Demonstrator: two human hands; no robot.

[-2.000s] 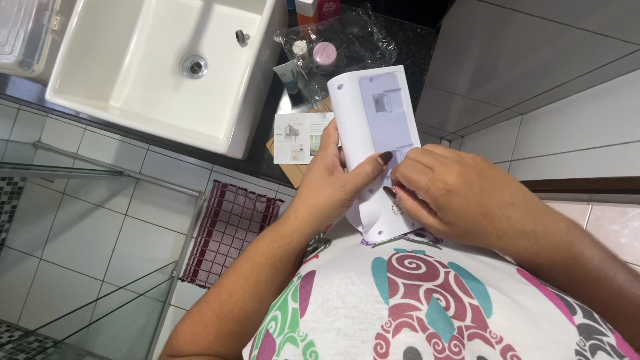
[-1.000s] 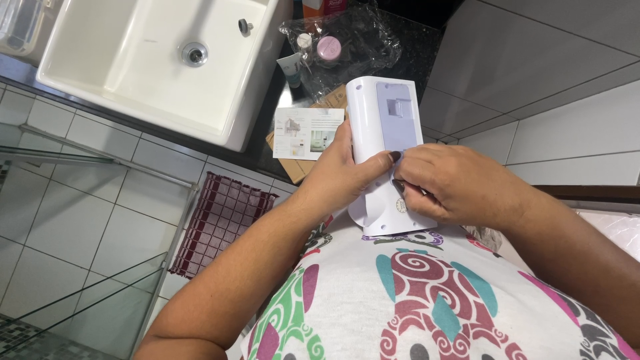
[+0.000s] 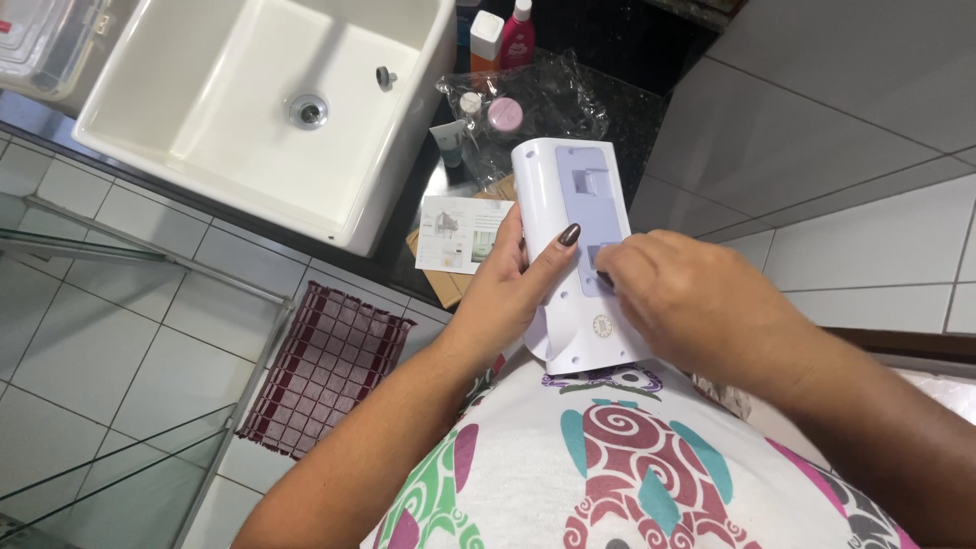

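A white plastic device (image 3: 560,305) with a pale lilac panel on its back rests against the patterned shirt (image 3: 640,473). My left hand (image 3: 511,282) grips its left side, the thumb with a dark nail lying over the face. The curled fingers of my right hand (image 3: 663,290) are at the lower recess of the lilac panel; whether they pinch anything is hidden. Beyond my left hand, a printed leaflet (image 3: 450,232) lies on a piece of brown cardboard (image 3: 442,286).
A white sink (image 3: 252,152) with a dark stopper (image 3: 383,77) stands at the upper left. Crumpled clear plastic (image 3: 564,99), a pink-lidded jar (image 3: 505,114), a tube (image 3: 450,143) and bottles (image 3: 518,38) are on the dark counter. A maroon checked mat (image 3: 320,374) lies on the tiled floor.
The device has tilted compared with one second ago, its upper end now leaning further left. Both hands stay on it, with my right fingers still at the lilac panel.
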